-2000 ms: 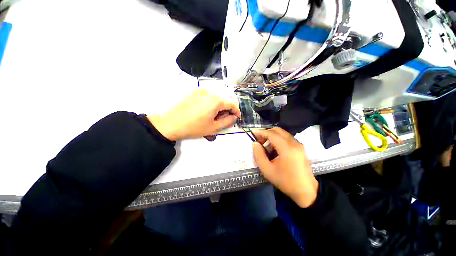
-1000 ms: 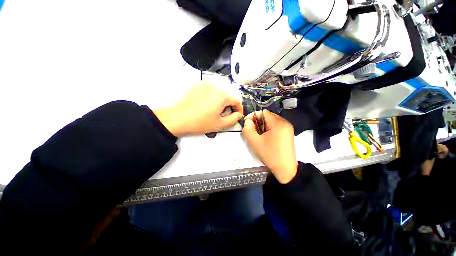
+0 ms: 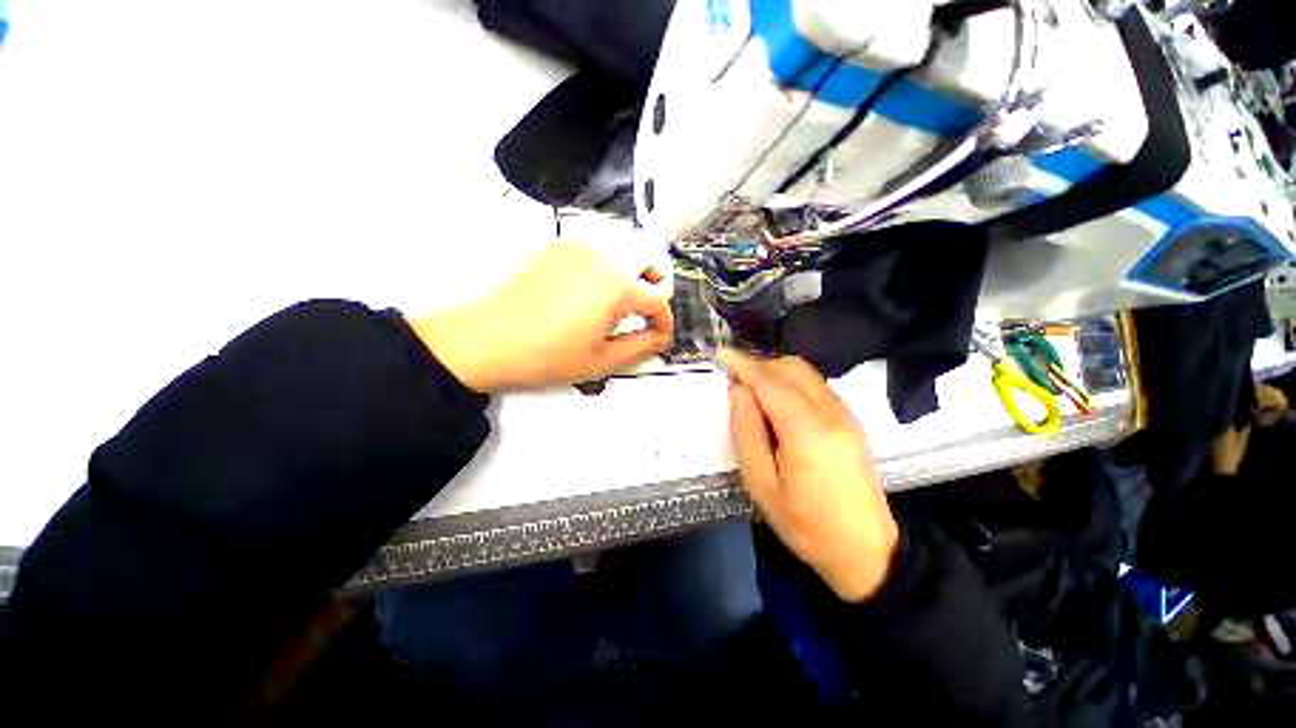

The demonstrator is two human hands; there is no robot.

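The small plaid piece lies under the needle area of the white sewing machine, joined to dark cloth on its right. My left hand is at the plaid piece's left edge, thumb and fingertips pinched on it. My right hand is at its front right, fingertips together near the cloth's edge. A thin, blurred thing shows at the right fingertips; I cannot tell whether it is a tool or thread. The presser foot area is partly hidden by machine parts and blur.
Scissors with yellow and green handles lie on the table at right, beside slim tools. The table's ruler-marked front edge runs below my hands. Dark cloth lies behind the machine head's left side. Part of another person shows at far right.
My right hand first moved in close to my left fingertips, then back down and right. The dark thin tool seen in it earlier is no longer clear. My left hand stays at the plaid piece.
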